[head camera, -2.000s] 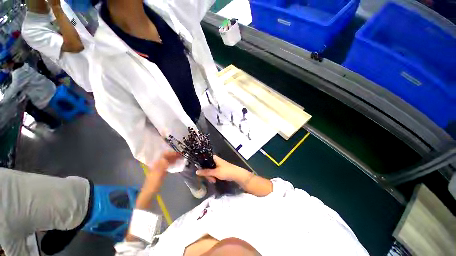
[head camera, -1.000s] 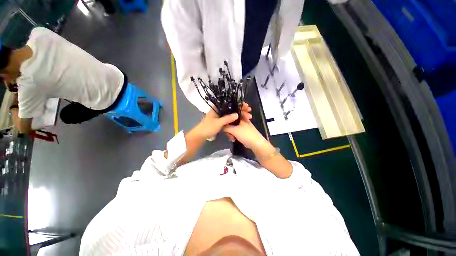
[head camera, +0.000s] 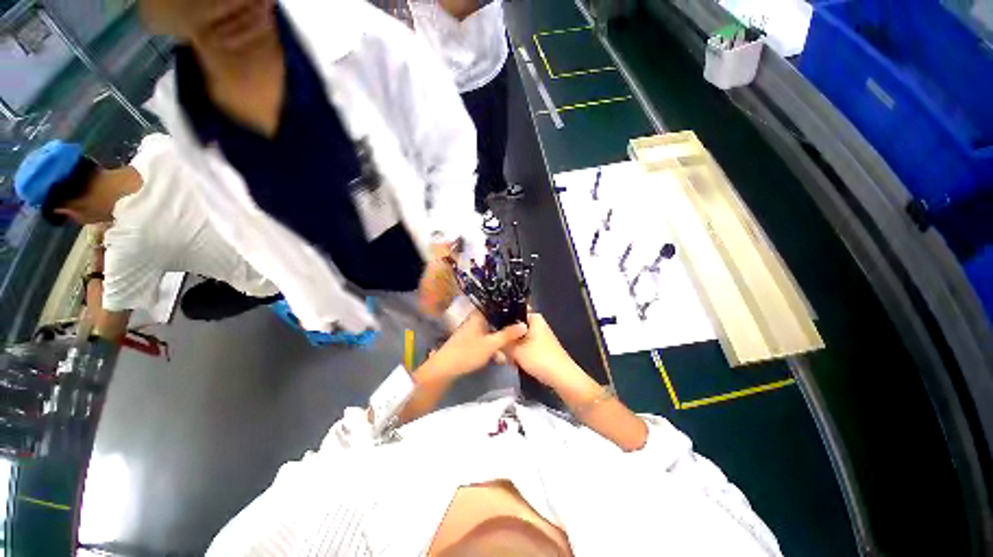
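Observation:
A bundle of thin black cables stands upright in front of my chest, its ends fanning out at the top. My left hand and my right hand are side by side, both closed around the lower part of the bundle. The hidden lower end of the bundle cannot be seen. Another person's hand is beside the bundle on the left, blurred; whether it touches the cables is unclear.
A person in a white coat stands close in front. On the right bench lie a white sheet with small black parts and a long cream tray. Blue crates and a white container are beyond. A seated person is left.
The view has shifted, showing more of the bench and the person in front. That person's hand now shows beside the bundle. Both my hands still hold the cables.

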